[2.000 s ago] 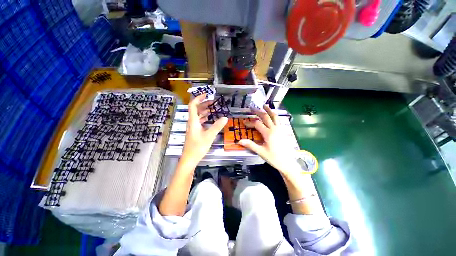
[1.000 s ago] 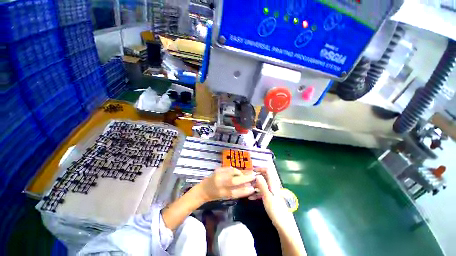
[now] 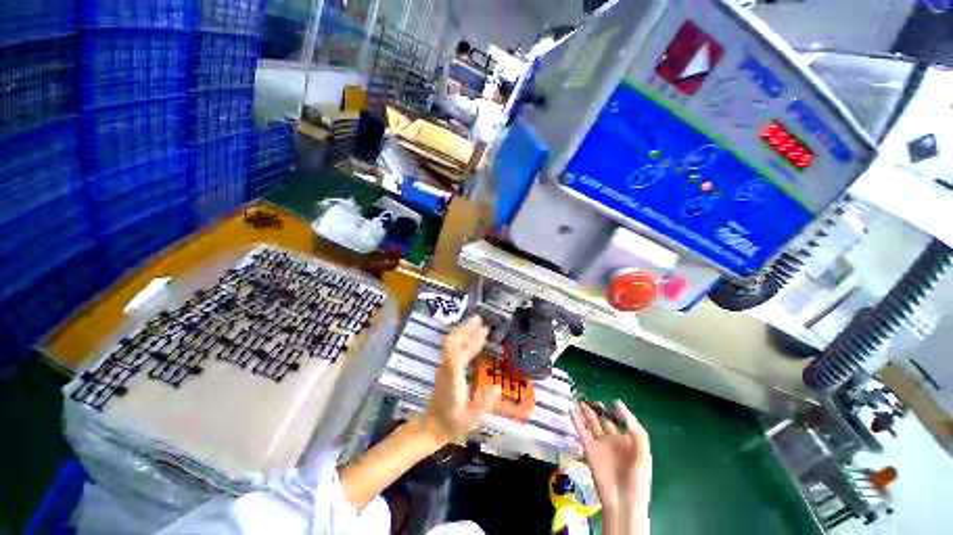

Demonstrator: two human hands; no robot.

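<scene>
The orange fixture sits on the silver slotted table with black openwork parts in its recesses. The machine's dark carriage is above and beside it. My left hand is at the fixture's left side, fingers apart, with nothing seen in it. My right hand is off the table's right edge over the green conveyor, fingers spread. Something dark shows at its fingertips, too blurred to tell whether it is held. Rows of black part frames lie on the thick white foam stack.
A yellow tape roll is at the table's right corner, beside the green conveyor. The red button and blue control panel hang above. Blue crates stand left. A person is in the background.
My hands were together in front of the fixture and are now apart, the left beside the fixture, the right out to the right. The carriage is now over the fixture's edge. The view has tilted up.
</scene>
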